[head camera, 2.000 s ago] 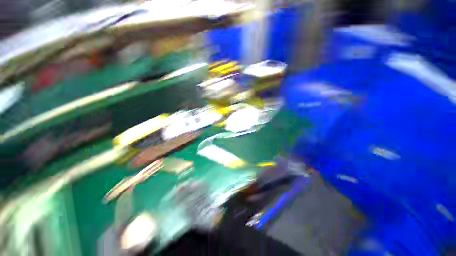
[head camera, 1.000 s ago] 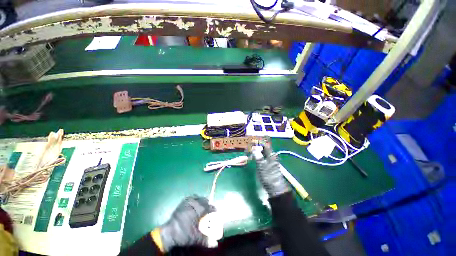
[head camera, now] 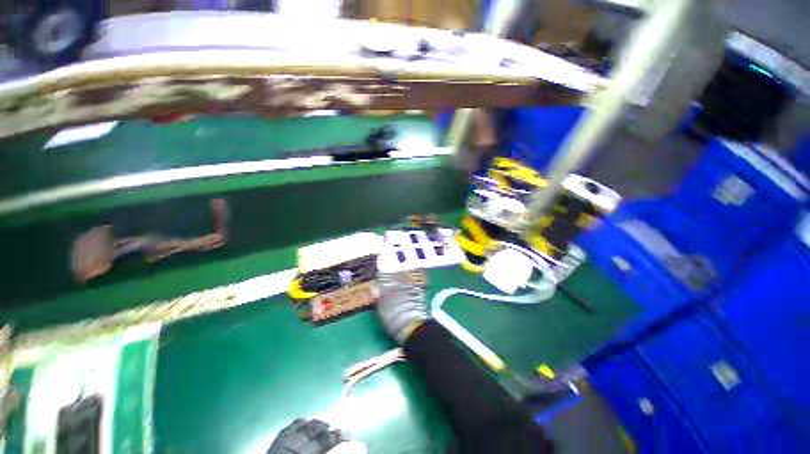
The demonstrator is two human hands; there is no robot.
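The brown power strip (head camera: 342,301) with a red switch lies on the green bench. My right hand (head camera: 402,306), in a grey striped glove, is at the strip's right end and covers it; a plug under the fingers cannot be made out. My left hand (head camera: 306,438), also gloved, is low at the bottom edge and partly cut off. A pale corded socket unit (head camera: 348,448) shows at its right side, also cut off. A thin looped cord (head camera: 373,363) lies between the hands. The view is blurred.
Behind the strip are a yellow-edged socket strip (head camera: 342,253) and a white power strip (head camera: 422,249). A white test lead (head camera: 471,341) and yellow-black test devices (head camera: 502,213) are to the right. A pink corded unit (head camera: 93,253) is on the conveyor. Blue bins (head camera: 684,328) stand right.
The view has turned and shifted, so the bench items sit further left and my left hand is lower and more cut off. My right hand remains at the brown strip's right end.
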